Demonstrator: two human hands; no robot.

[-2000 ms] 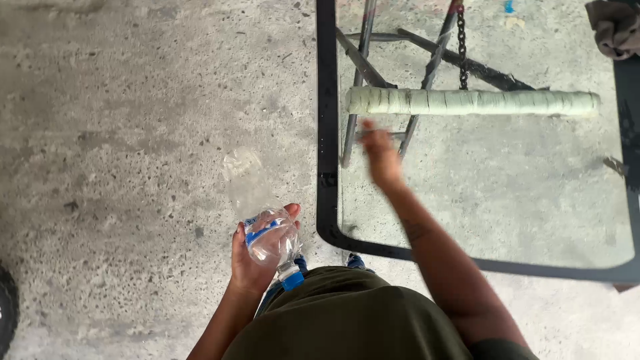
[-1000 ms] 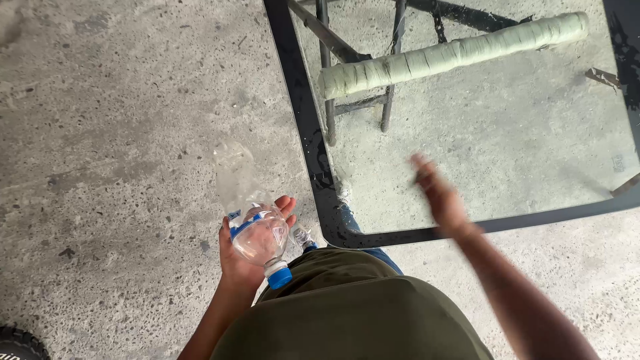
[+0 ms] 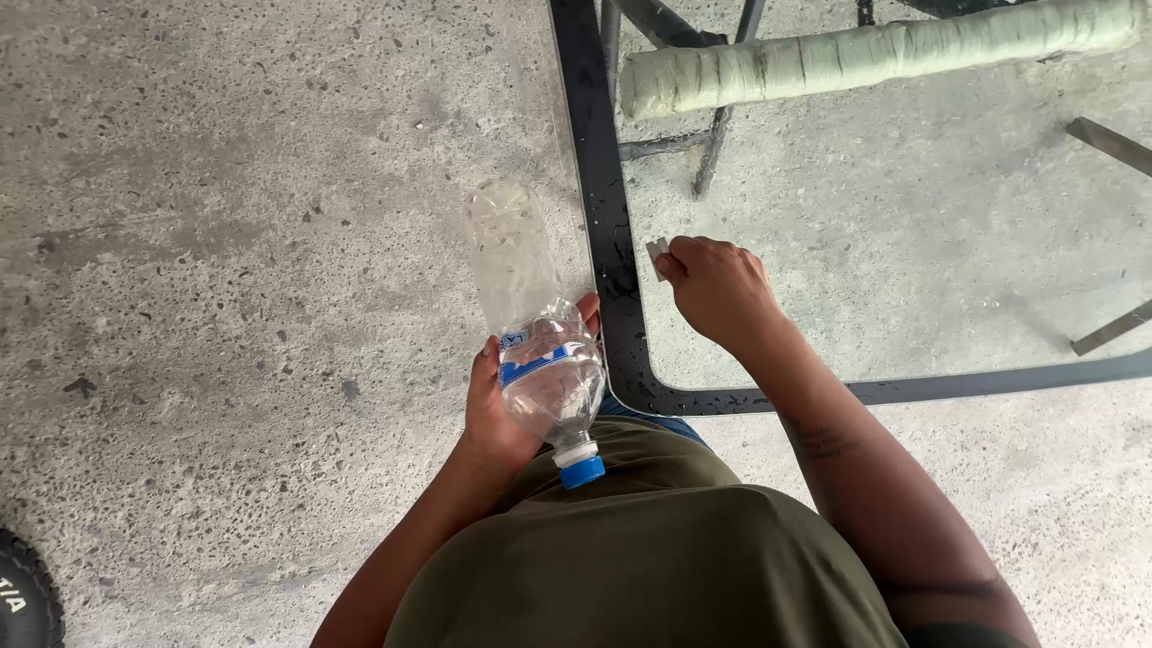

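Observation:
My left hand [image 3: 504,414] holds a clear plastic bottle [image 3: 551,378] with a blue cap, its capped end pointing down toward my body and its base away. The bottle is crumpled and its blue label bears writing. It is beside the black left border of a glass pane [image 3: 612,261], which looks like a vehicle window. My right hand [image 3: 720,283] is over the glass, near that border, with a small thin metal blade [image 3: 658,258] pinched between thumb and fingers. Wet drops dot the black border.
Beneath the glass, a metal stand [image 3: 715,148] has a bar wrapped in pale green material [image 3: 864,63]. More metal legs [image 3: 1111,328] show at the right. Rough concrete floor [image 3: 252,270] lies around, and part of a tyre [image 3: 22,594] shows at the lower left.
My right hand has moved left across the glass to near the black border; the blade now shows clearly in it. My left hand still holds the bottle. The view has shifted.

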